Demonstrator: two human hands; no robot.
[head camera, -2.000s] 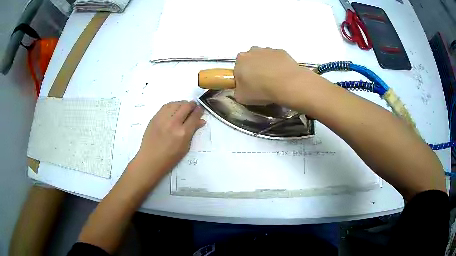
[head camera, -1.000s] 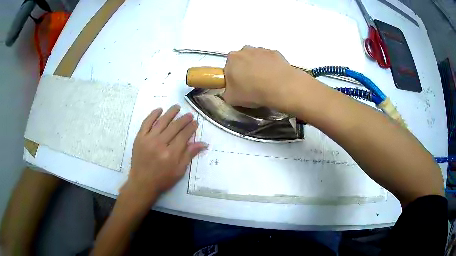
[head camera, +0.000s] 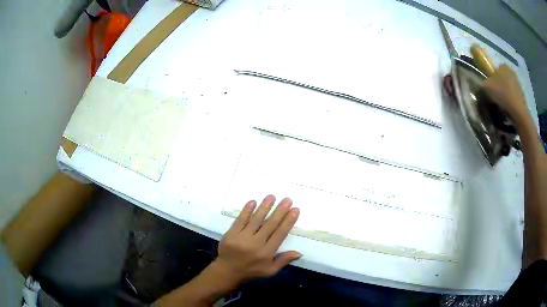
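Note:
The iron (head camera: 480, 114), with a shiny pointed body and yellow-brown handle, is at the far right, blurred, over the scissors and dark pad area. My right hand (head camera: 507, 93) is on it, gripping at the handle. A white pressing template (head camera: 354, 186) with thin printed lines lies in front of me, with narrow beige strips along its near and far edges. My left hand (head camera: 258, 243) lies flat, fingers spread, over the template's near edge toward its left end, holding nothing.
A cream panel (head camera: 126, 129) lies at the left table end, beside a tan strip (head camera: 153, 45). A thin dark-edged layer line (head camera: 339, 95) runs beyond the template. Scissors (head camera: 448, 39) show partly behind the iron. An orange object (head camera: 108, 39) hangs off the table's left side.
The iron in my right hand has moved from the template to the far right. My left hand has moved right and nearer onto the template's near edge. The view has shifted.

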